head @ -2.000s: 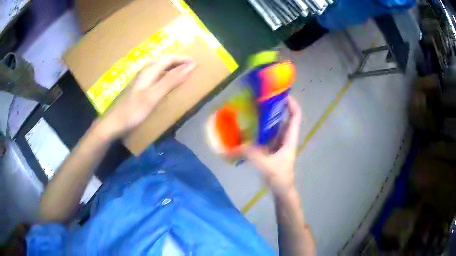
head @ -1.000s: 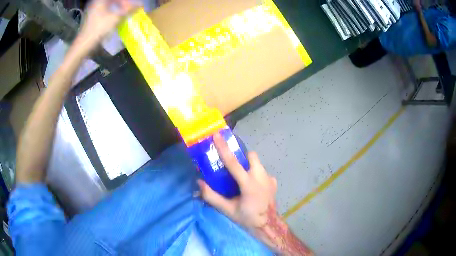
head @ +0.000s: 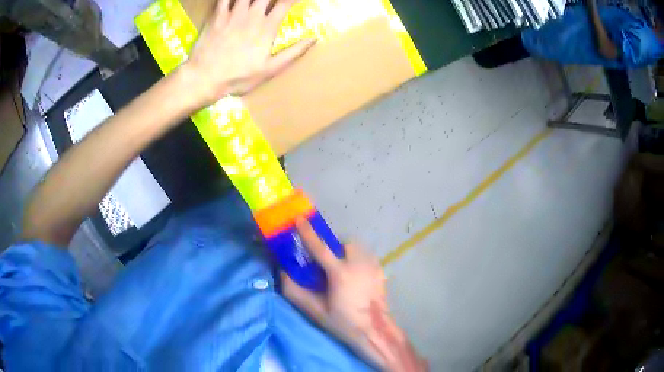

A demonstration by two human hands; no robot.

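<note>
A brown shipping carton [head: 342,80] lies on the dark green bench, its top edge cut off by the frame. Yellow-green packing tape runs along its middle and its far right edge. Another tape strip [head: 236,149] runs along its near left edge to the tape dispenser [head: 298,247]. My right hand [head: 338,283] grips the blue and orange dispenser just off the carton's near corner. My left hand [head: 236,47] lies flat with fingers spread on the carton top, its wrist over the strip. The strip's far end sticks out past the carton.
White product boxes [head: 506,11] stand in a row on the bench [head: 440,36] at the upper right. A person in blue [head: 619,36] is beyond them. A long white label sheet [head: 138,182] and a metal surface are at left. Grey floor with a yellow line lies at right.
My left hand has let go of the tape's far end and moved right onto the carton top. My right hand still holds the dispenser, now slightly lower in view.
</note>
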